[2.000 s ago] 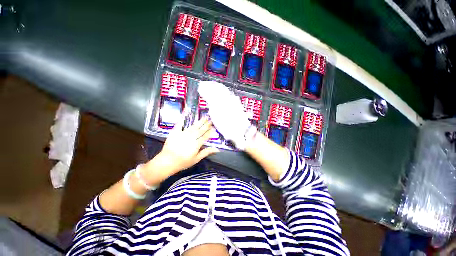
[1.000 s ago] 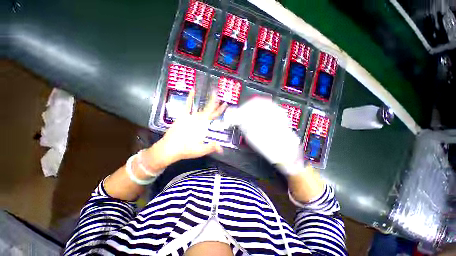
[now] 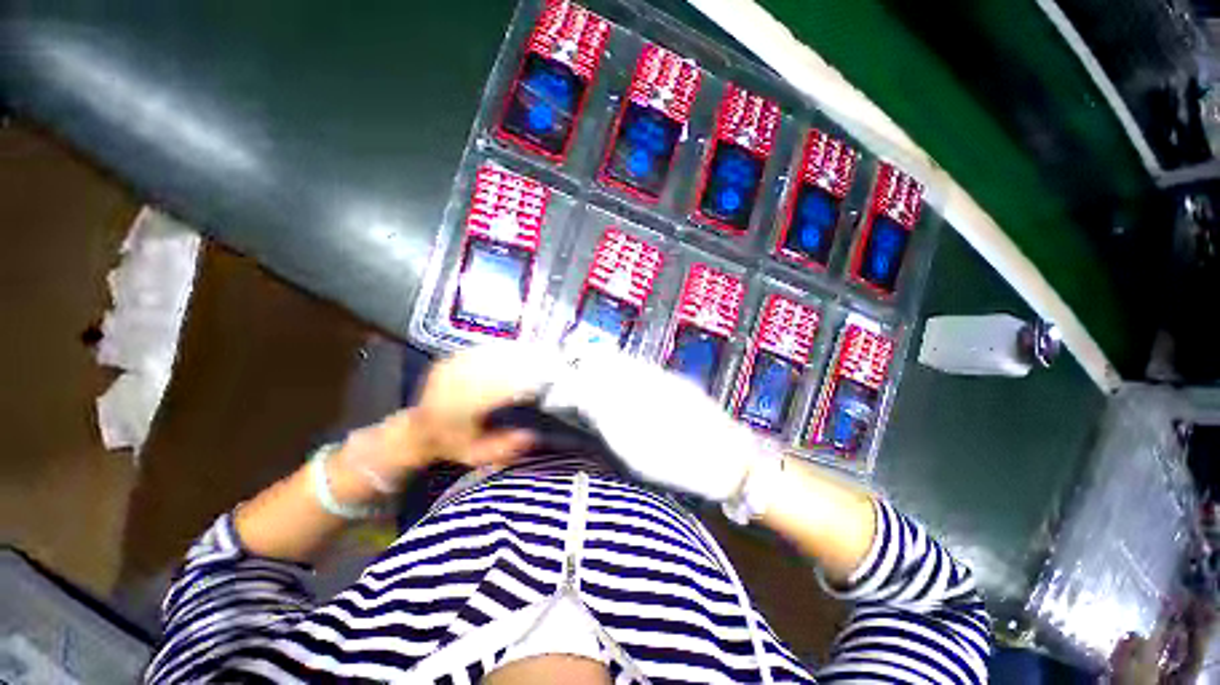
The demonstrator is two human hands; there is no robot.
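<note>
A clear plastic tray [image 3: 438, 297] holds red phones with dark blue screens in two rows. One phone [image 3: 500, 250] at the near left has a screen glaring white. Another phone [image 3: 618, 285] lies just beyond my fingertips. My left hand [image 3: 484, 398], bare-looking, is at the tray's near edge, blurred, its fingers close to the other hand. My right hand [image 3: 665, 426], in a white glove, meets it there and covers part of the near edge. The fingertips overlap, and whether anything small is between them cannot be told.
A white bottle [image 3: 977, 345] lies or appears tilted right of the tray on the dark green bench [image 3: 335, 121]. A white rail [image 3: 856, 114] edges the green belt behind. Shiny clear trays [image 3: 1113, 522] are at the right end. White material [image 3: 150, 328] shows below the bench at left.
Both hands have drawn back to the tray's near edge and come together. The near-row phones, partly covered before, now show more. The tray appears shifted slightly rightward in view.
</note>
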